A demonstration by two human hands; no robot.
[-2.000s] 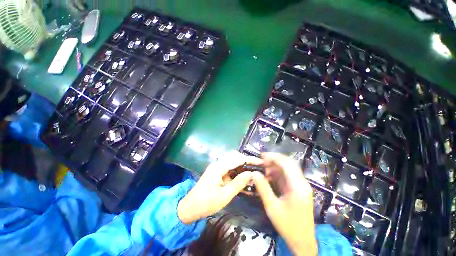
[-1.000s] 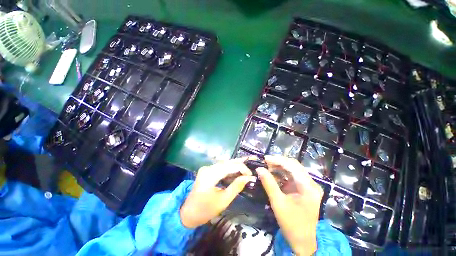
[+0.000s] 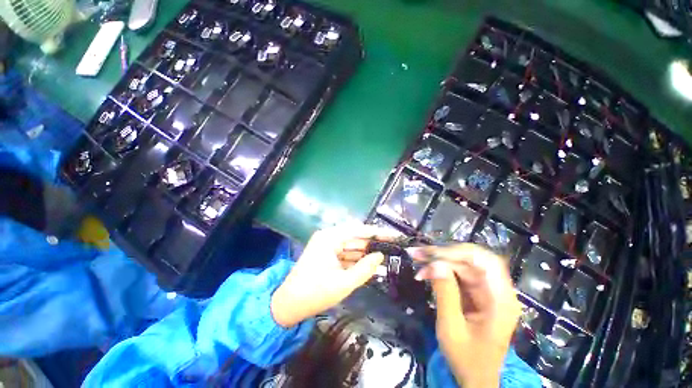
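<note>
My left hand point(image 3: 328, 274) holds a small black module point(image 3: 394, 263) with a white patch between thumb and fingers, near the lower middle of the view. My right hand point(image 3: 472, 292) is just right of it, blurred, thumb and fingertips close together near the module's right side. Whether the right fingertips hold a small part cannot be told. The left blister tray point(image 3: 265, 114) has modules in its far and left pockets and bare pockets in the middle. The component tray point(image 3: 455, 203) on the right holds small clear-grey pieces with red wires.
Green mat point(image 3: 357, 129) lies between the trays. More black trays point(image 3: 654, 258) stand at the far right. A pale green fan point(image 3: 38, 19), a white flat object point(image 3: 100, 48) and a grey oval object point(image 3: 142, 13) are at the upper left. A person's blue sleeve point(image 3: 45, 265) is at the left.
My right hand has moved right and opened a gap from my left hand. The module's white patch now shows in my left fingers. The view has shifted, with the trays' far parts nearer the top edge.
</note>
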